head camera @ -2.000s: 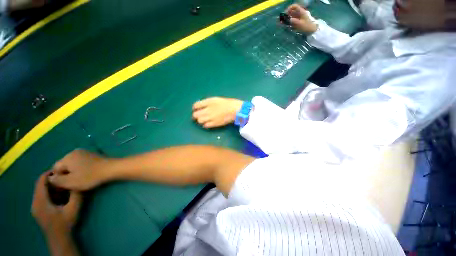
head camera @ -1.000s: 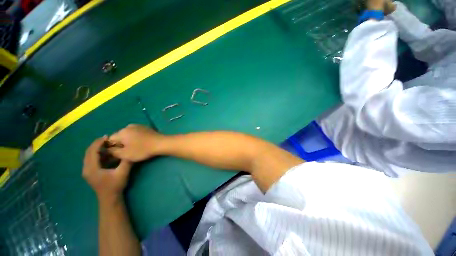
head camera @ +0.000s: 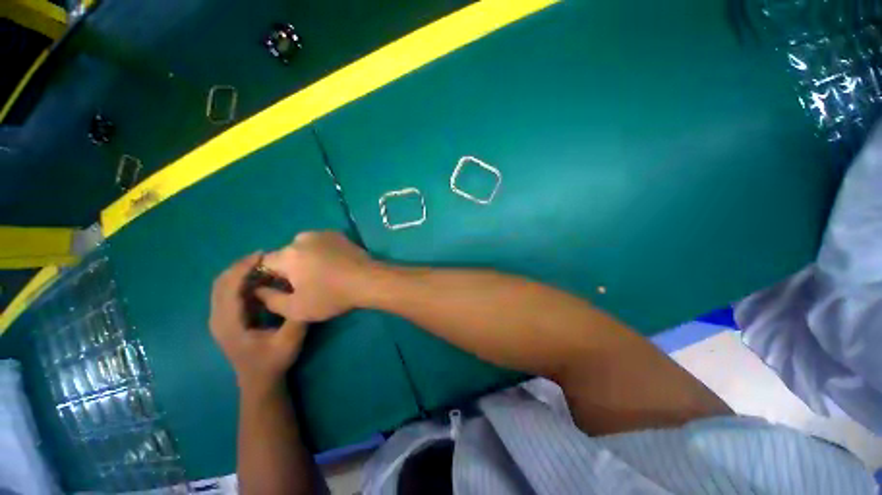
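My left hand is on the green mat's left half, curled around a dark object that mostly hides between the fingers. My right hand is against it, its fingers bent over the top of the same object. Its shape and any part in it cannot be made out. Two thin silver rounded-square frames, one nearer my hands and one further right, lie flat and apart on the green mat.
A yellow strip edges the darker belt, which bears two silver frames and two dark parts. Clear blister trays lie at left and upper right. Another person's sleeve is at right.
The view has swung left, so the loose frames sit further right and the left tray shows fully. The neighbour's arms have left the view. My hands stay together on the dark object.
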